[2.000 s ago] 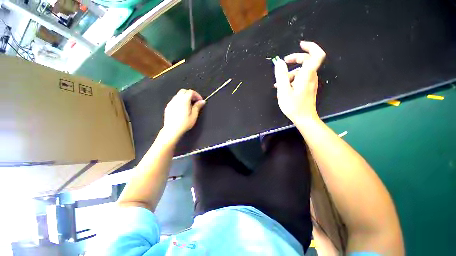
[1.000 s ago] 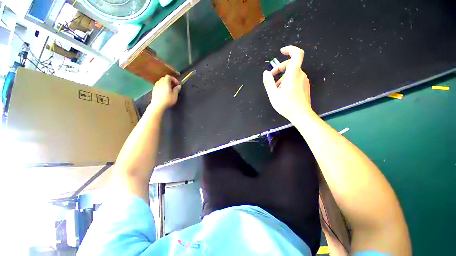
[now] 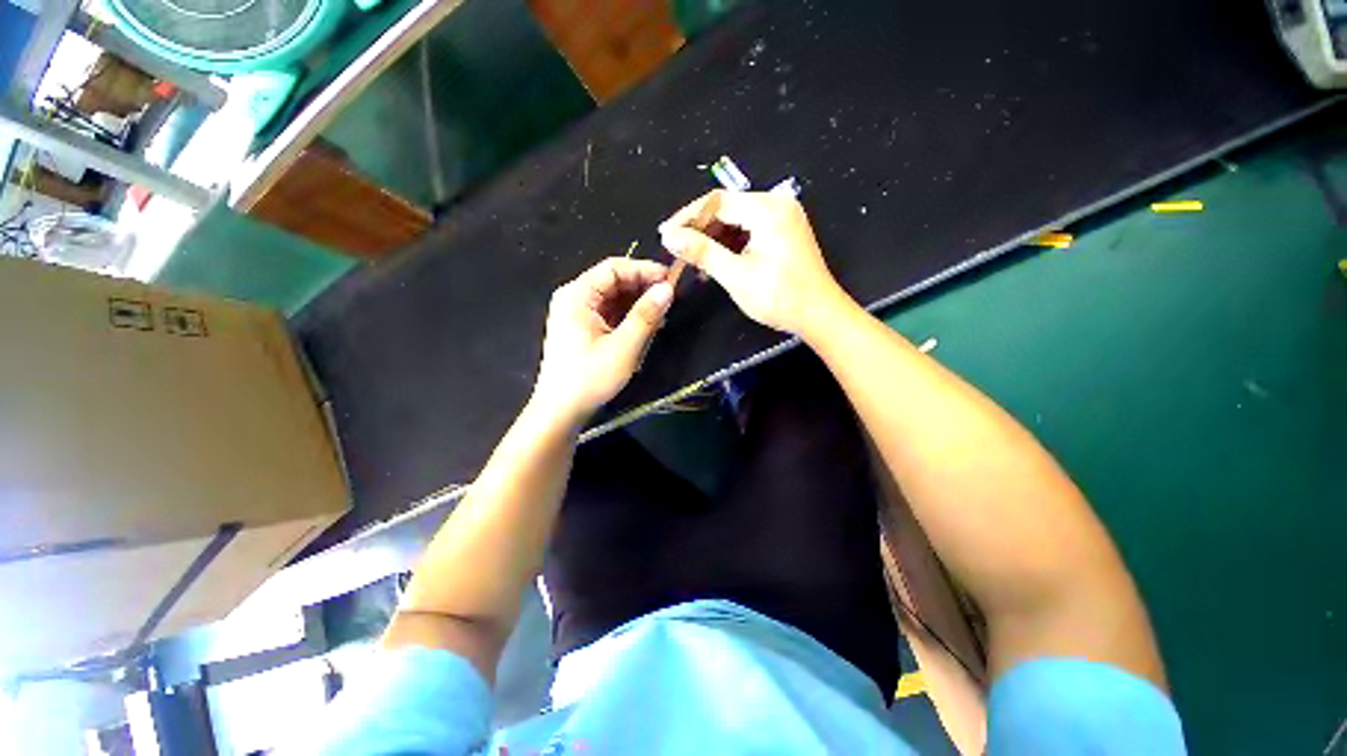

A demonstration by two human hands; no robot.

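My left hand and my right hand are close together over the black belt. Between their fingertips they hold a thin tan strip; its ends are partly hidden by the fingers. A small white-and-green piece lies on the belt just beyond my right hand. Another small whitish piece shows at the knuckles of my right hand; I cannot tell whether it touches the hand. A thin yellow sliver shows just beyond my left fingers.
A large brown carton stands at the left. Yellow scraps lie on the green surface at the right. A mint green fan is at the top left. A white device is cut off at the top right.
My left hand has moved right from the belt's far left side to meet my right hand. The strip is now between both hands. The white-and-green piece now lies on the belt.
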